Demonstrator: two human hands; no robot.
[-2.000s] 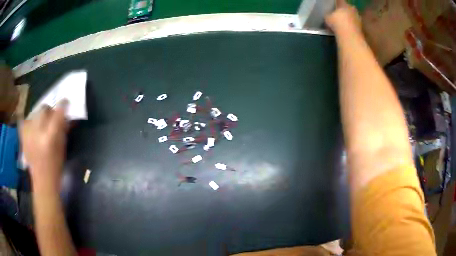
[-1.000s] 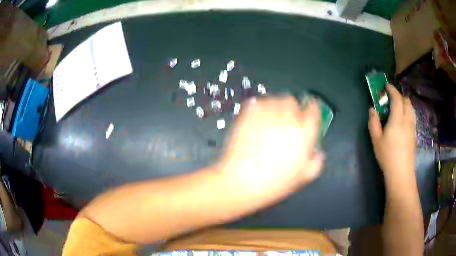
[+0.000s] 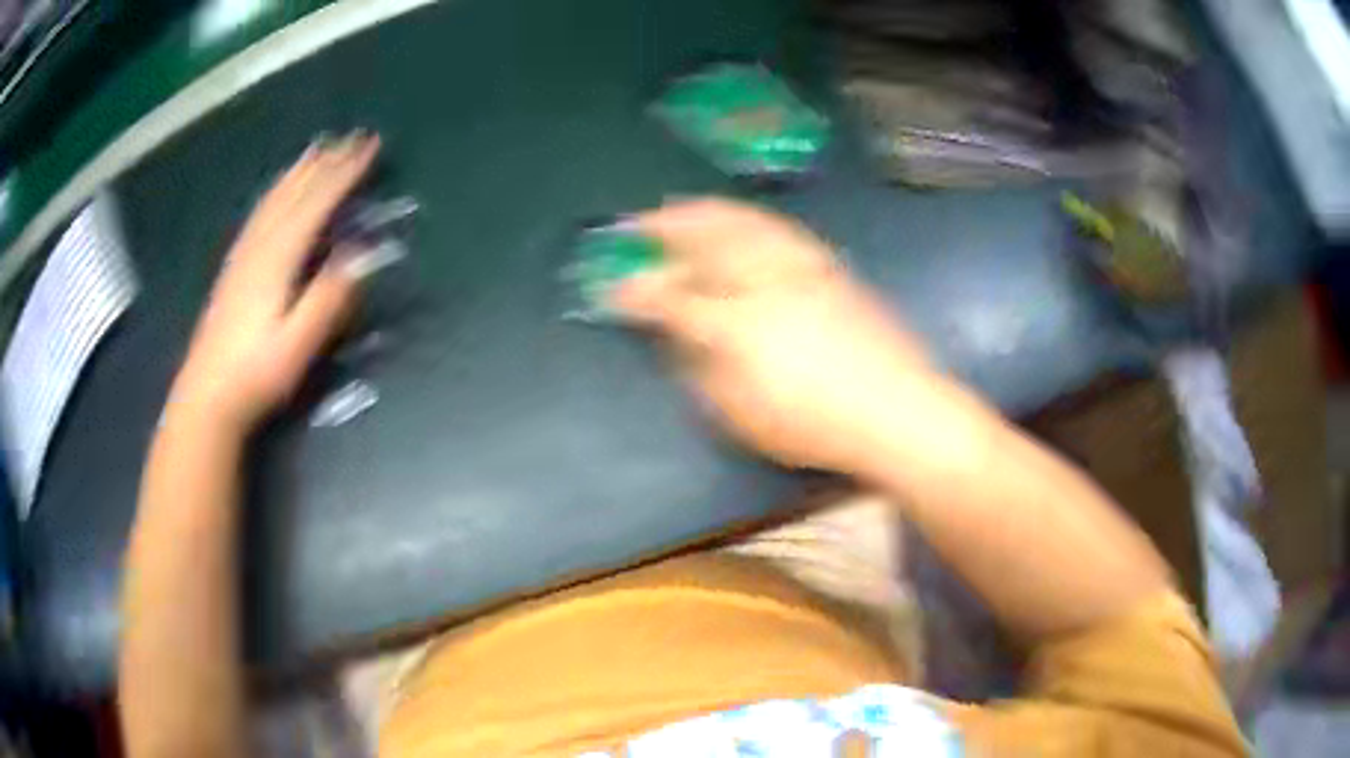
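Observation:
The view is blurred. My right hand (image 3: 755,311) holds a green circuit board (image 3: 610,270) by its right end, above the mat. A second green circuit board (image 3: 745,119) lies behind it near the mat's far right part. My left hand (image 3: 281,289) is at the left, fingers spread over the small white parts (image 3: 348,403). Some parts show beside its fingertips and below the palm; others are hidden or smeared by blur. I cannot tell whether the left fingers touch any part.
A white sheet (image 3: 62,348) lies on the dark green mat (image 3: 474,489) at the far left. The pale conveyor edge (image 3: 193,92) curves along the upper left. Blurred tools and a round tan container (image 3: 1147,259) are at the right.
The view has swung right. My left hand has moved from the boards to the small parts. My right hand now holds one board near the middle; the other lies behind.

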